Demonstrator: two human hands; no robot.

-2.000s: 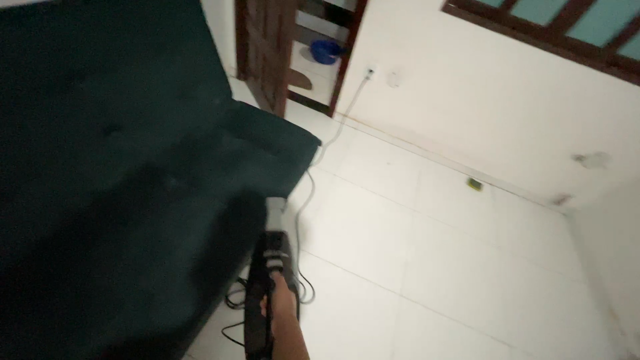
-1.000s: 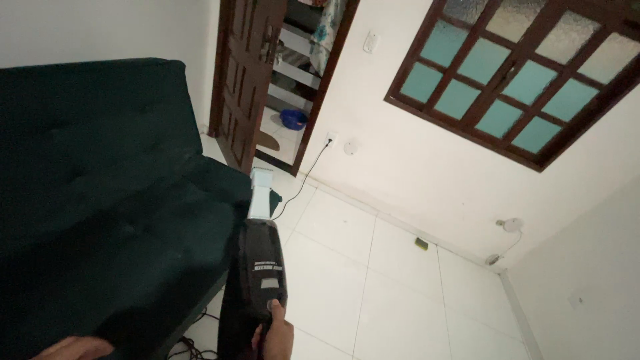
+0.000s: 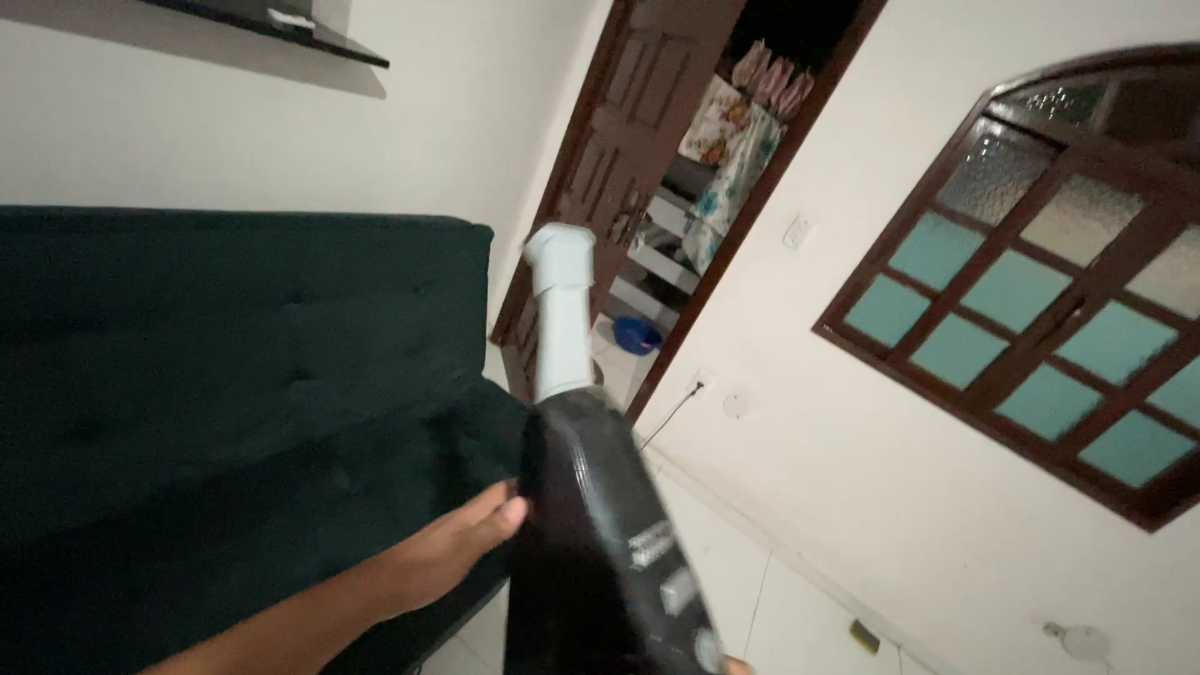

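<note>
A black handheld vacuum cleaner (image 3: 609, 525) with a pale plastic nozzle (image 3: 564, 319) points up and away in the middle of the view. My left hand (image 3: 469, 525) touches its left side, the fingertips partly hidden behind the body; whether they grip it is not plain. Of my right hand (image 3: 738, 666) only a fingertip shows at the bottom edge, by the handle end of the vacuum, and the rest is out of view. The dark green tufted sofa (image 3: 262, 375) lies behind and to the left.
A dark wooden door (image 3: 619, 141) stands ajar, with a blue basin (image 3: 637, 335) beyond it. A black cord runs from a wall outlet (image 3: 701, 379). A wood-framed window (image 3: 1031, 309) is on the right wall. A sponge-like block (image 3: 863, 637) lies on the tiled floor (image 3: 722, 553).
The vacuum has come up off the sofa area, its nozzle now raised. My left hand has moved from over the sofa to the vacuum's side. The view has tilted upward.
</note>
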